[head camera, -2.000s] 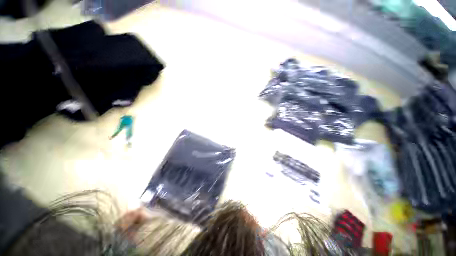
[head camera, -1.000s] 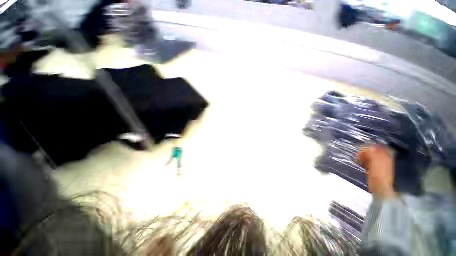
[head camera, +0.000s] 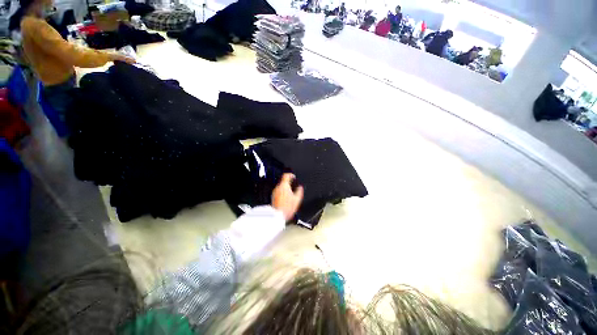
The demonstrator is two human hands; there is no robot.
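Observation:
My left hand (head camera: 287,197), in a pale striped sleeve, reaches in from the lower left and touches the near side of the folded black trousers (head camera: 324,169). Its fingers are bent against the black cloth; whether they grip it is unclear. White labels (head camera: 258,163) show at the left part of the folded trousers. The unpacked trousers pile (head camera: 157,134), matt black with pale specks, lies left of them. The teal air blow gun (head camera: 336,281) is at the bottom centre, partly hidden by hair. My right hand is not in view.
Bagged trousers (head camera: 550,281) lie in a shiny heap at the lower right. A tall bagged stack (head camera: 279,42) and a flat bagged piece (head camera: 306,87) are at the far side. A person in a yellow top (head camera: 52,49) stands far left, one arm over the table.
The view has swung left. The right hand seen over the bagged heap is out of view. The left hand now shows at the folded trousers. The bagged piece seen in front two seconds ago is out of view.

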